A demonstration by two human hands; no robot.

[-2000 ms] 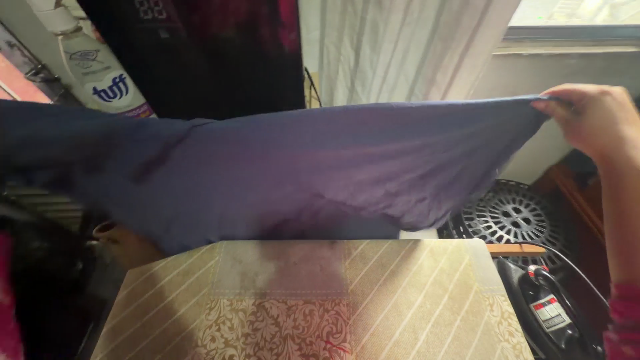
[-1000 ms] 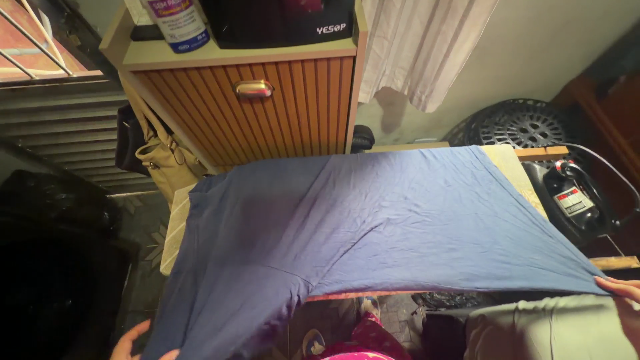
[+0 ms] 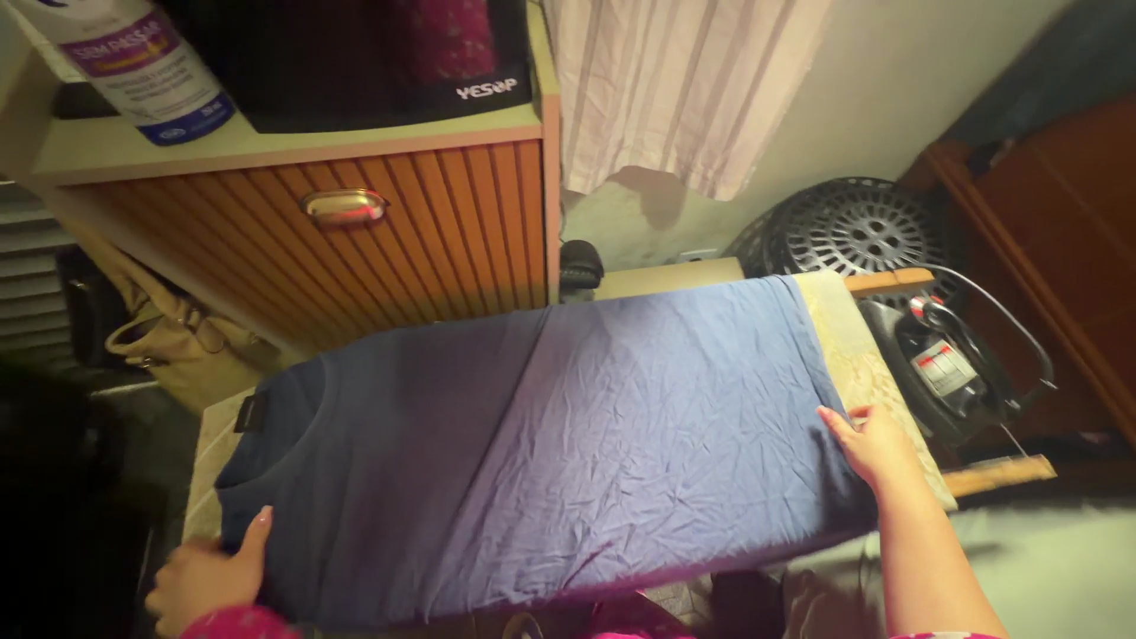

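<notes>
A wrinkled blue T-shirt (image 3: 568,444) lies spread over an ironing board (image 3: 856,342), its neckline at the left and its hem at the right. My left hand (image 3: 213,572) is at the shirt's near left edge beside the shoulder, thumb raised over the cloth; its fingers are blurred and partly hidden. My right hand (image 3: 865,444) touches the hem at the right, with thumb and finger at the cloth's edge. Beyond the board's right end a black clothes iron (image 3: 950,368) rests between two wooden bars.
Behind the board stands a cabinet with a slatted wooden front (image 3: 426,240), bearing a spray bottle (image 3: 146,75) and a black appliance (image 3: 382,62). A beige handbag (image 3: 191,346) is at the left. Black round openwork plastic (image 3: 865,231) stands behind the iron; a curtain (image 3: 674,98) hangs nearby.
The shirt, held up stretched two seconds ago, now lies on the board with its neckline showing. My right hand has moved from the near right corner to the hem. The view has tilted down.
</notes>
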